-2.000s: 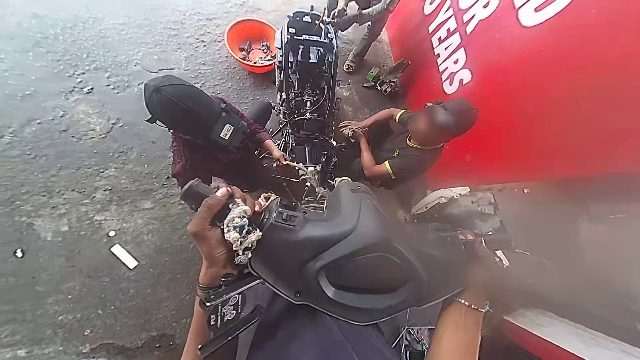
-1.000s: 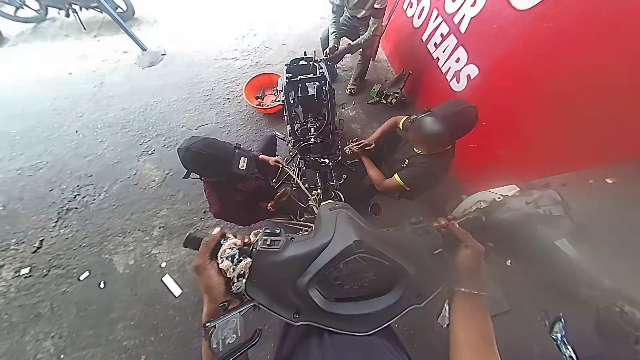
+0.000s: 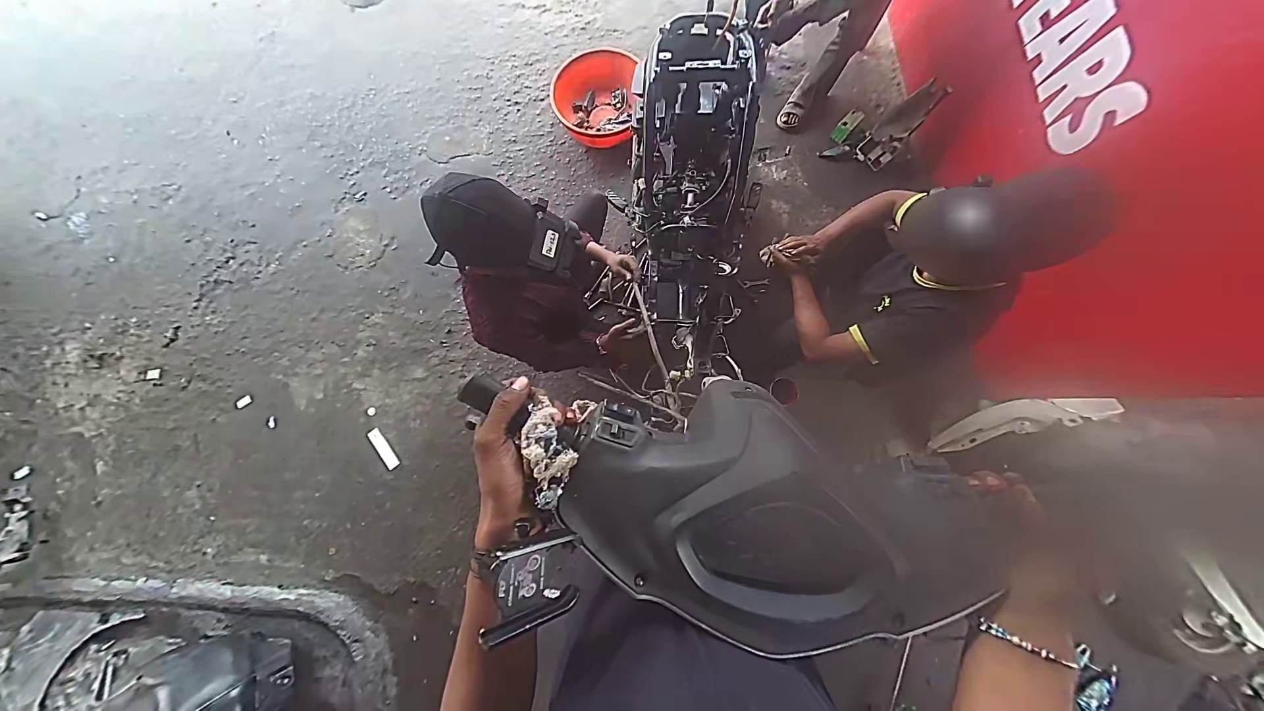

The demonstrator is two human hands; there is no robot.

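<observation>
A black plastic handlebar cover of a scooter [image 3: 790,523] spans the space right below me. My left hand [image 3: 504,464] grips the left handlebar grip [image 3: 482,395], with a bunched, stringy rag [image 3: 548,449] pressed against it, beside a switch [image 3: 620,425]. On the other side my right hand [image 3: 1017,513] is at the right end of the cover; that area is blurred, and what its fingers close on is hard to see. A mirror-like or phone-holder part [image 3: 533,583] sits by my left wrist. Ahead lies the stripped scooter frame [image 3: 696,168] with bare cables.
One person in a black cap [image 3: 484,222] crouches left of the frame, holding a cable or hose; another [image 3: 918,286] crouches right. A third person's leg [image 3: 829,69] is behind. An orange basin [image 3: 595,99] holds parts. A red wall [image 3: 1136,247] stands right; loose parts [image 3: 894,123] lie nearby.
The person on the right still holds hands together near the frame. The view has shifted.
</observation>
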